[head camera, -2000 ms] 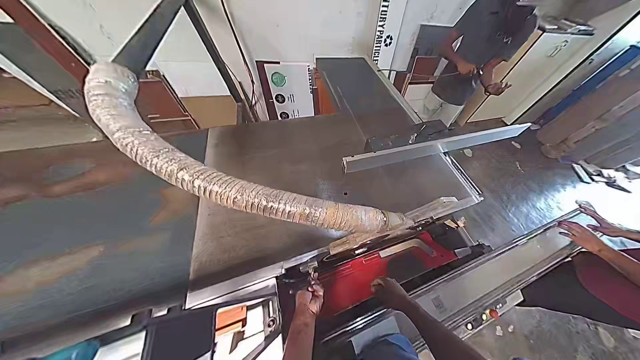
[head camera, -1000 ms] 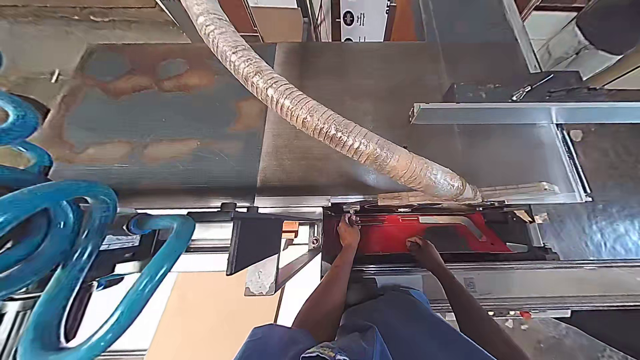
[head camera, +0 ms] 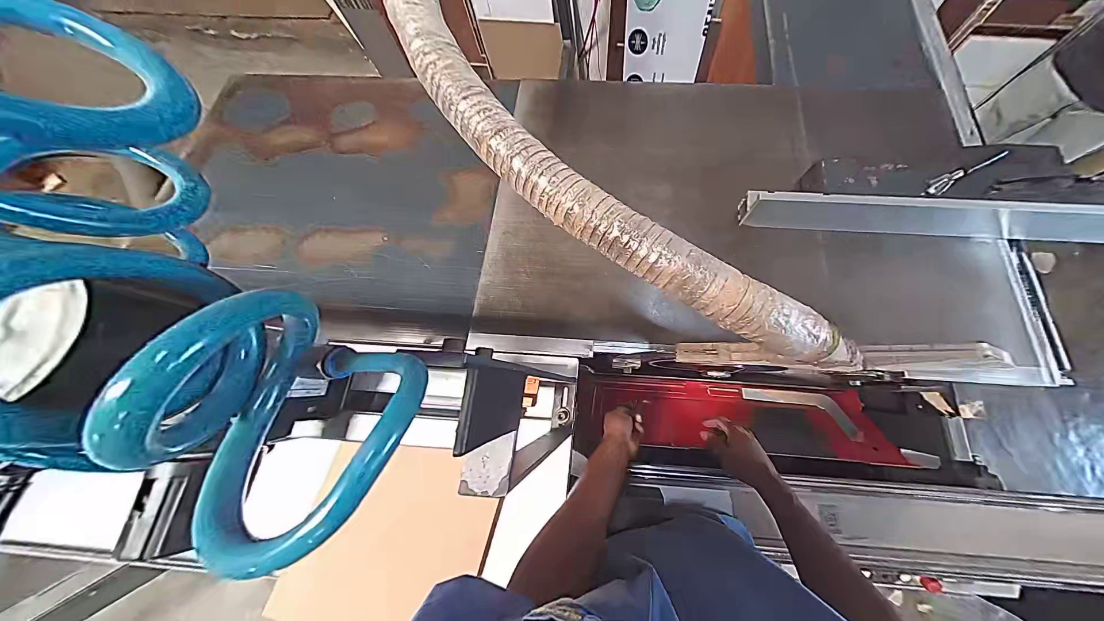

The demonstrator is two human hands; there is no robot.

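Both of my hands are over the open bay of a sliding table saw, in front of a red metal panel [head camera: 690, 418]. My left hand [head camera: 623, 429] is at the panel's left part, its fingers curled near a small dark part; whether it grips anything is not clear. To its right, my right hand [head camera: 731, 442] hovers at the panel's middle with fingers bent, and what they touch cannot be told. Just behind the bay lies the saw's blade guard [head camera: 936, 356], joined to a ribbed dust extraction hose [head camera: 595, 220]. The saw's steel table [head camera: 638, 155] stretches beyond.
A coiled blue air hose [head camera: 259, 431] hangs at the left. The aluminium rip fence [head camera: 914, 217] crosses the table at the right, near a metal tool [head camera: 962, 172]. A tan board [head camera: 397, 526] lies at the lower left, and the sliding carriage [head camera: 966, 517] runs along the near side.
My left hand has moved from the bay's left edge onto the red panel. The view has turned left and down; another person's hands, seen earlier at the right, are out of view.
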